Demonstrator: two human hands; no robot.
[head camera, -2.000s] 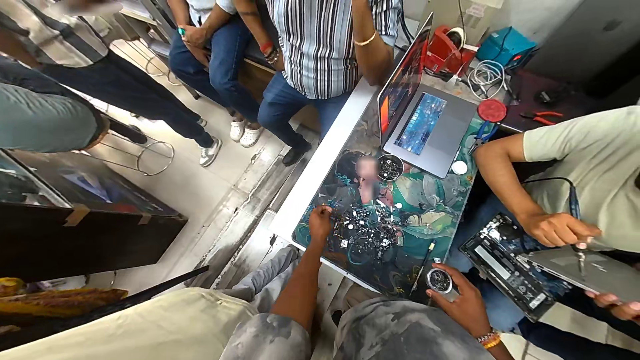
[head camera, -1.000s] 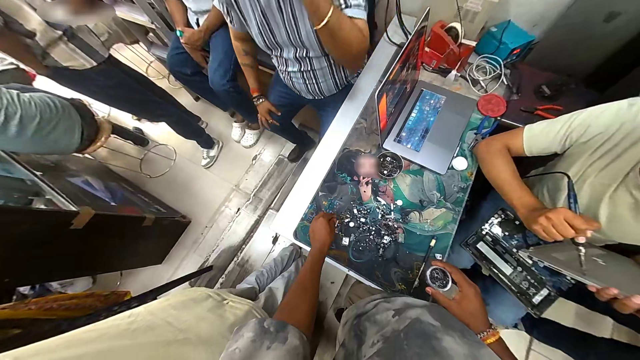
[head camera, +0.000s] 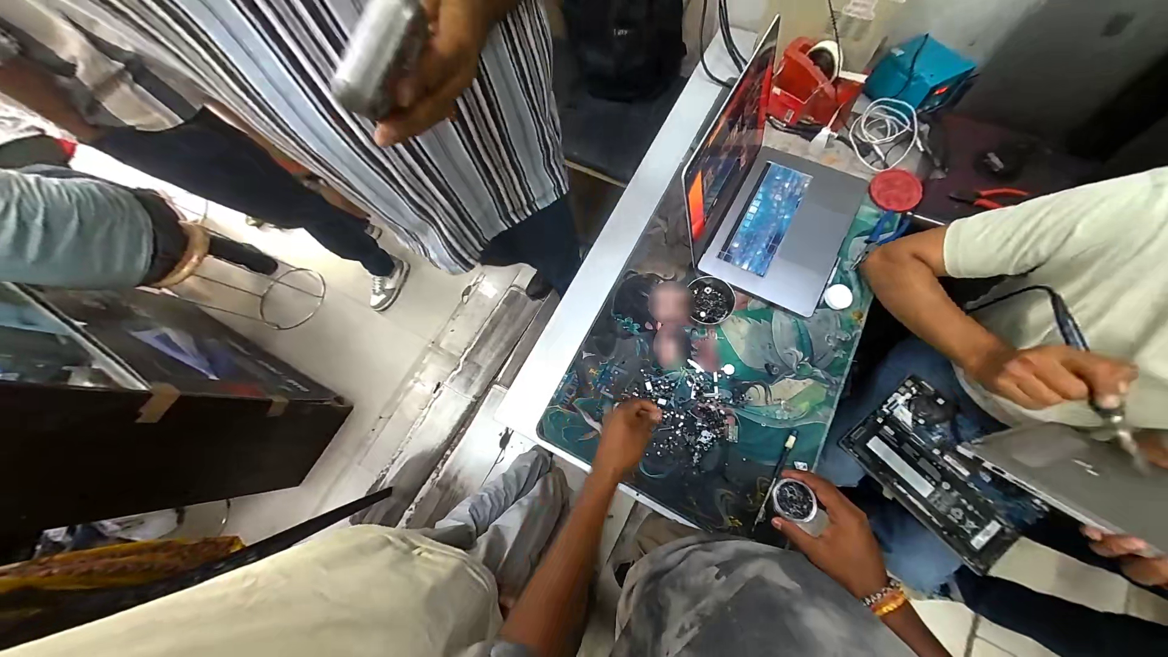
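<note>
My left hand (head camera: 630, 431) rests at the left edge of a spread of small screws and parts (head camera: 689, 415) on the printed desk mat (head camera: 766, 401). Its fingertips are pinched together; whether a part is between them is too small to tell. In my right hand (head camera: 838, 529), at the mat's lower right edge, is a small round container (head camera: 795, 500) filled with dark little screws, its top facing up. A round tin (head camera: 711, 300) of similar small parts stands beyond the spread, beside the opened laptop (head camera: 794, 228). A thin pen-like tool (head camera: 777, 470) lies close to the container.
At right, a co-worker's hand (head camera: 1049, 374) holds a corded tool over a laptop panel (head camera: 1086, 470), beside an opened laptop base (head camera: 926, 474). A white cap (head camera: 838, 297), a red round lid (head camera: 895, 190), coiled cable (head camera: 883, 133) and red-handled pliers (head camera: 990, 197) lie farther back.
The person in the striped shirt, seated earlier, now stands beside the table, holding a greyish object. My right hand has kept hold of the round container.
</note>
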